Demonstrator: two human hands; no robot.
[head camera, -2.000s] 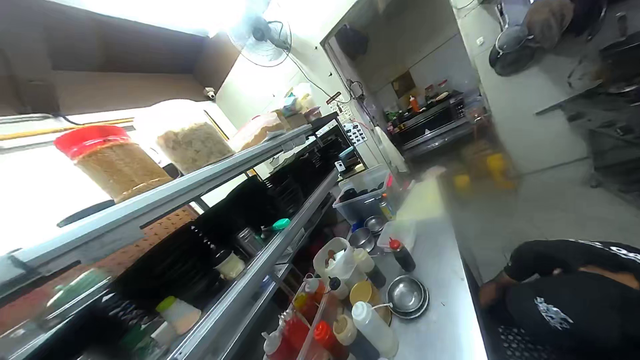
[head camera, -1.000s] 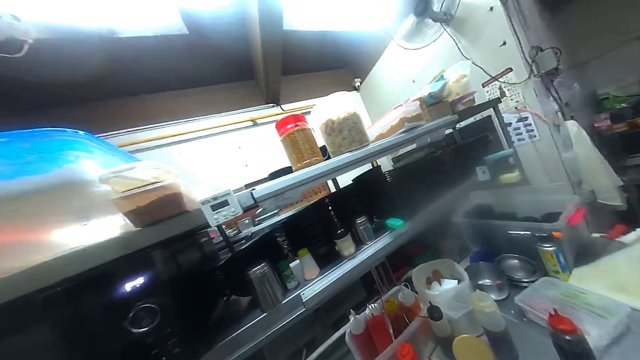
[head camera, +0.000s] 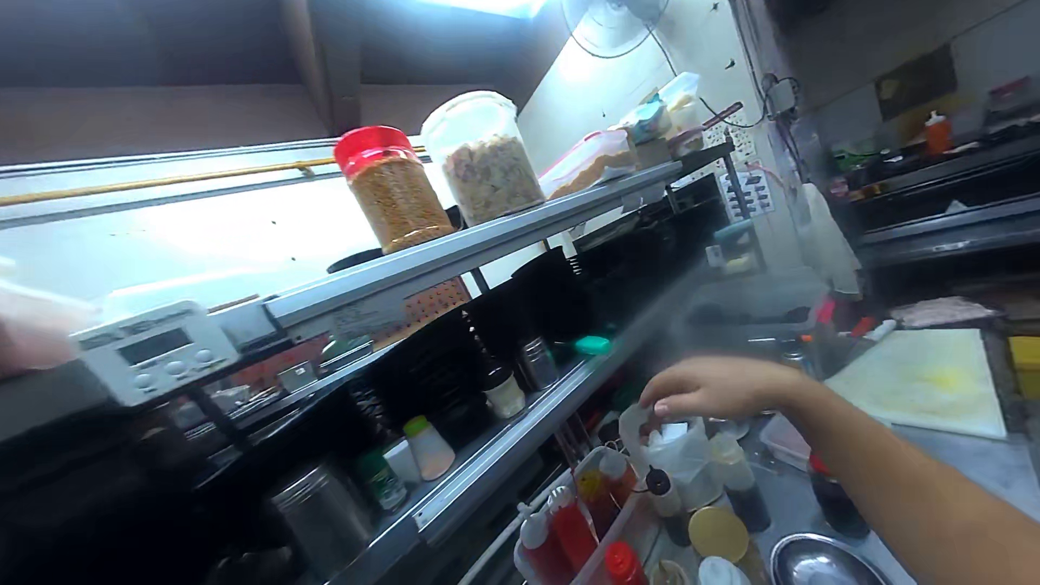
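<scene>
My right hand (head camera: 715, 386) reaches in from the lower right, palm down, with its fingers bent at the rim of a white plastic tub (head camera: 695, 471). Some fingertips are hidden, so whether they grip the rim or something inside is unclear. White pieces show in the tub. Around it are a dark-capped squeeze bottle (head camera: 666, 496), a clear bottle of dark liquid (head camera: 741, 479), a jar with a tan lid (head camera: 718, 533) and red sauce bottles (head camera: 572, 532) in a bin. My left hand is not seen; a blurred pinkish shape at the left edge is unclear.
A metal shelf (head camera: 487, 244) slants above the counter, holding a red-lidded jar (head camera: 398, 195), a white-lidded tub (head camera: 487, 162) and a digital timer (head camera: 154, 349). A metal bowl (head camera: 825, 561) sits at the bottom, a pale cutting board (head camera: 918, 382) at the right.
My right hand and forearm have come into view over the counter, at the white tub. The view has swung left from the counter toward the shelves, then partly back right.
</scene>
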